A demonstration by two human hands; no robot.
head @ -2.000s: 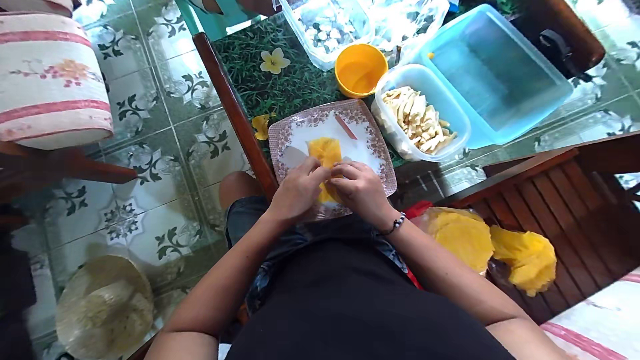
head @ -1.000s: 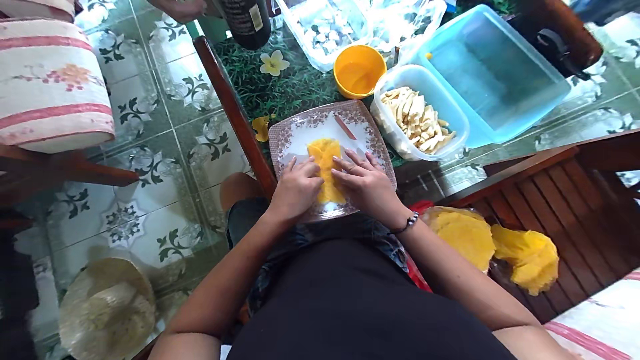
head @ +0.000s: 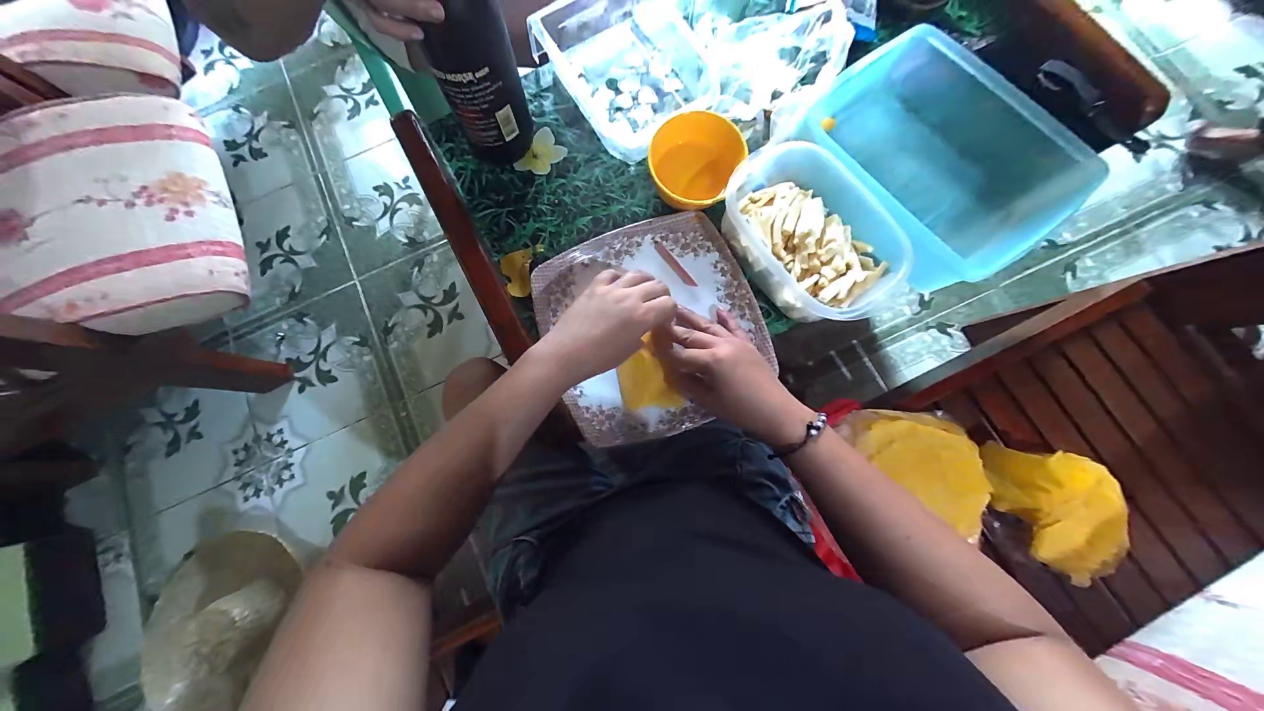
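Observation:
On a square floral-patterned plate (head: 599, 420) lies a thin yellow sheet, likely a food wrapper (head: 647, 380). Above the plate, my left hand (head: 622, 314) has its fingers curled beside my right hand (head: 718, 363); what its fingertips hold, if anything, is hidden. My right hand rests on the yellow sheet's right side, its fingertips touching or nearly touching the left hand. A narrow reddish-brown strip (head: 675, 264) lies near the plate's upper edge. Just right of the plate stands a clear tub (head: 894, 237) of pale cut strips (head: 810, 242).
An orange cup (head: 697, 158), an open blue plastic container (head: 978, 148) and a clear divided container (head: 553, 44) stand on the table. Another person's hand (head: 405, 15) is at a dark bottle (head: 484, 84). More yellow sheets (head: 923, 469) lie on the slatted wooden seat at right.
The dark bottle, absent two seconds ago, now stands farther onto the table with a person's hand at it. My hands, spread flat on the yellow sheet one second ago, have come together above it.

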